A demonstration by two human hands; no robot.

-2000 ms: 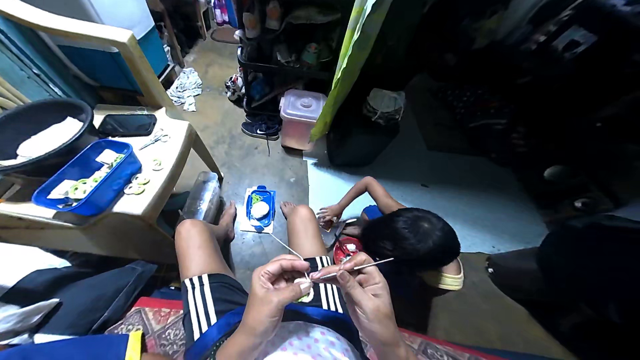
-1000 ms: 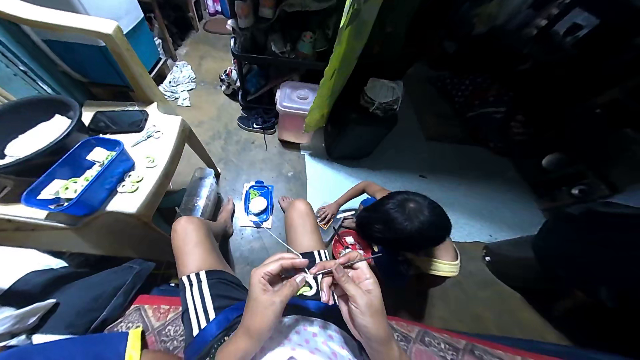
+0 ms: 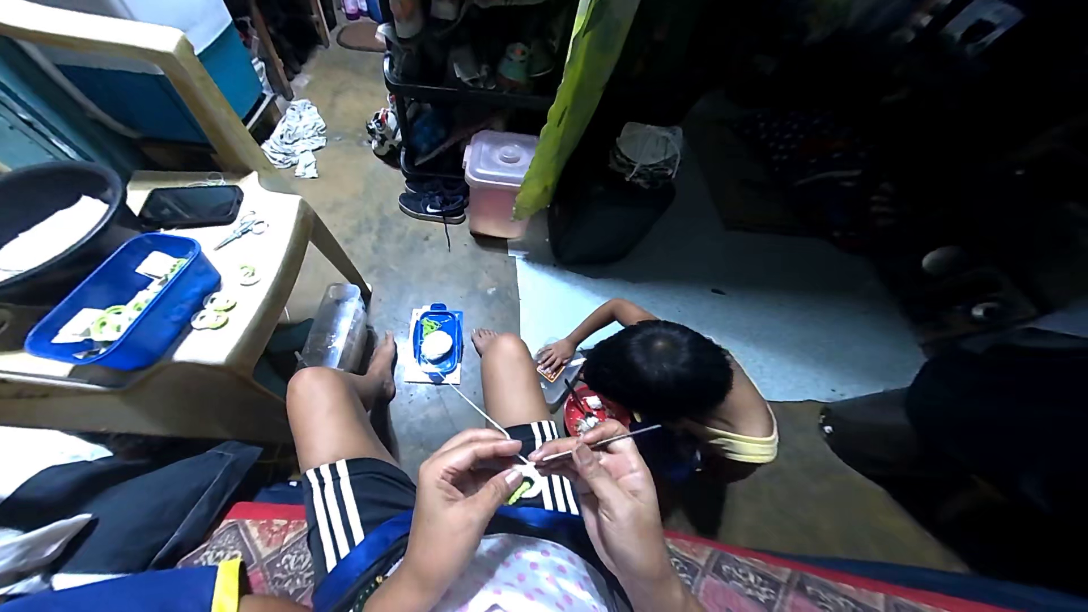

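Above my lap, my left hand [image 3: 472,484] pinches a small green and white crocheted piece [image 3: 525,486]. White yarn [image 3: 480,410] runs from it down to a ball of white yarn [image 3: 437,345] in a blue plastic tray [image 3: 422,361] on the floor between my feet. Some green yarn lies in that tray too. Close beside, my right hand [image 3: 608,476] holds a thin metal crochet hook [image 3: 633,433], its working end at the piece. Whether the hook sits inside a loop is too small to tell.
At left, a plastic chair [image 3: 293,246] bears a blue container [image 3: 161,327] of crocheted rings, scissors [image 3: 242,229], a phone [image 3: 191,206] and a dark basin [image 3: 119,191]. Another person [image 3: 659,370] crouches at right, near a red bowl [image 3: 574,408]. A lidded pink box [image 3: 500,183] stands ahead.
Both hands stay together at the crocheted piece while the fingers and the hook shift slightly. The hook's free end points more upward than one second ago.
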